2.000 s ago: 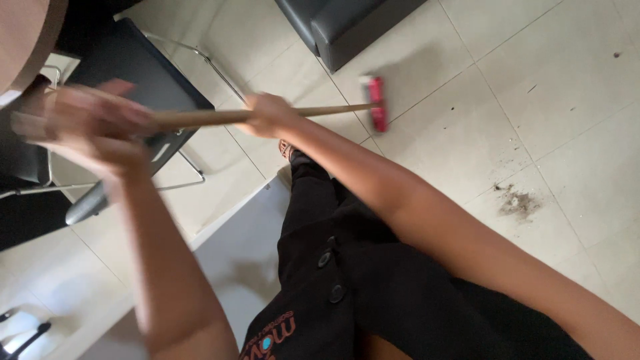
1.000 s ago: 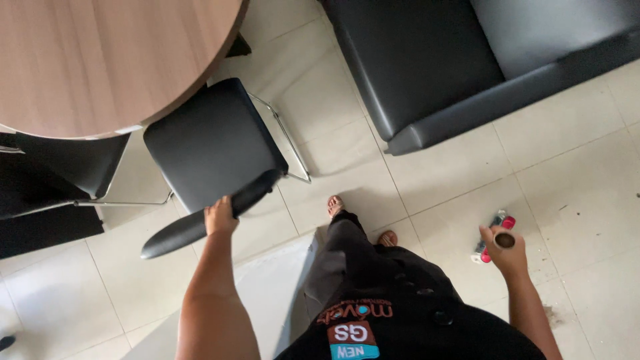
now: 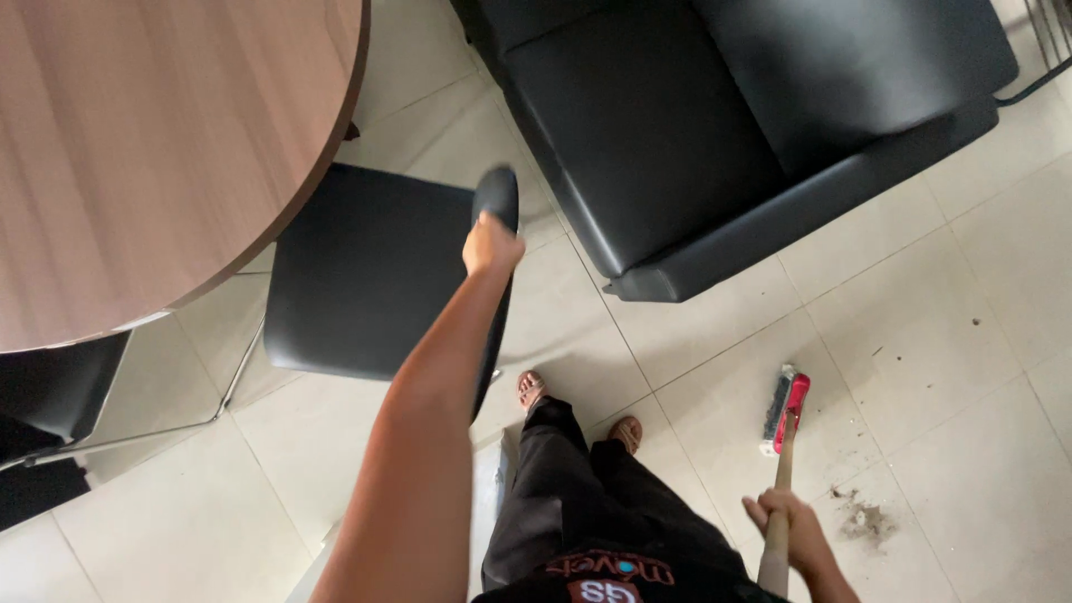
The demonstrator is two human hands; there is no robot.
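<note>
My left hand (image 3: 492, 245) grips the top of the backrest of a black padded chair (image 3: 368, 268), whose seat reaches under the edge of a round table. At lower right, my right hand (image 3: 791, 523) is closed around the wooden handle (image 3: 783, 469) of a broom. The broom's red head (image 3: 791, 412), with dark and pale bristles, is on the tiled floor beyond that hand. A small heap of dirt (image 3: 867, 519) lies on the tiles to the right of the broom.
The round wood-grain table (image 3: 167, 151) fills the upper left. A black sofa (image 3: 653, 142) stands at upper right. Another black chair (image 3: 63, 394) is at the left edge. Scattered specks lie on the floor tiles (image 3: 938, 335) at right. My sandalled feet are near the middle.
Two seconds ago both hands were on the broom handle; now only my right hand holds it. Since one second ago, the chair in my left hand has turned and is closer in under the table.
</note>
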